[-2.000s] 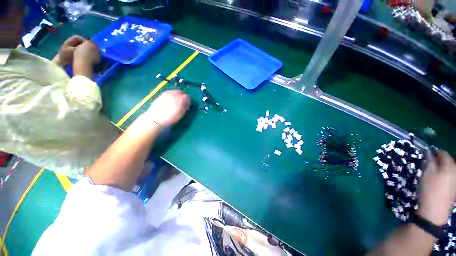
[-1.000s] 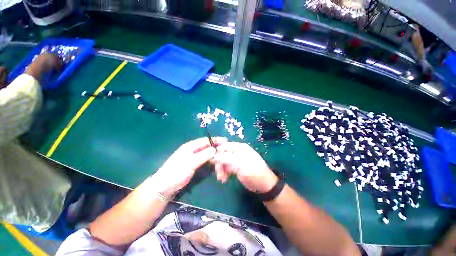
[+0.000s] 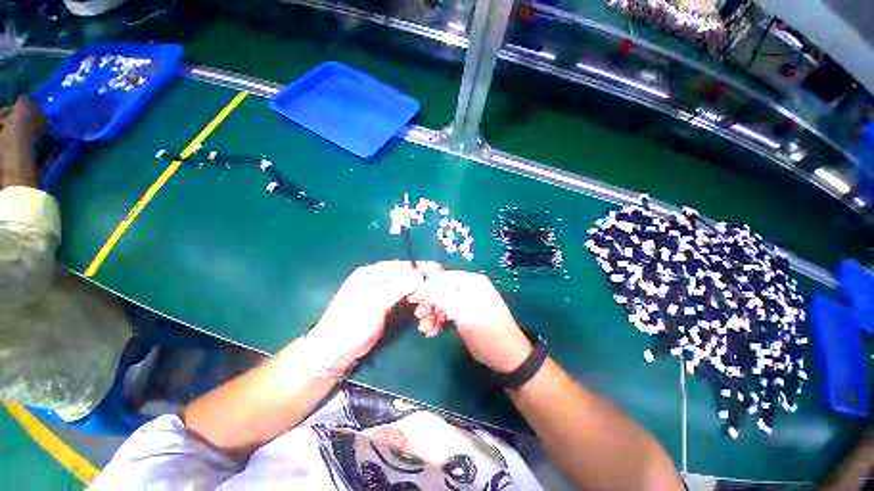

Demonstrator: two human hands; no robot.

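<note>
My left hand [image 3: 369, 299] and my right hand [image 3: 467, 305] meet at the fingertips in front of me. Between them they hold a short black harness [image 3: 409, 245] that points away from me. Its far end reaches the loose white connector housings [image 3: 454, 236], so I cannot tell whether a connector is on it. The near end is hidden by the fingers. A flat bundle of black terminal wires [image 3: 529, 242] lies right of the housings. A large harness pile [image 3: 704, 297] lies at the right. A few set-apart harnesses [image 3: 240, 161] lie at the left.
An empty blue tray [image 3: 347, 107] sits at the back edge, by a metal post [image 3: 476, 77] and rail. Yellow tape [image 3: 165, 187] crosses the bench at left. A neighbour's sleeve [image 3: 29, 230] and blue tray [image 3: 115, 107] are far left; more blue trays [image 3: 840, 355] are far right.
Two seconds ago my hands were apart, left near the set-apart harnesses, right at the pile. They came together on the harness and stay there. The neighbour's hand has moved out of the tray.
</note>
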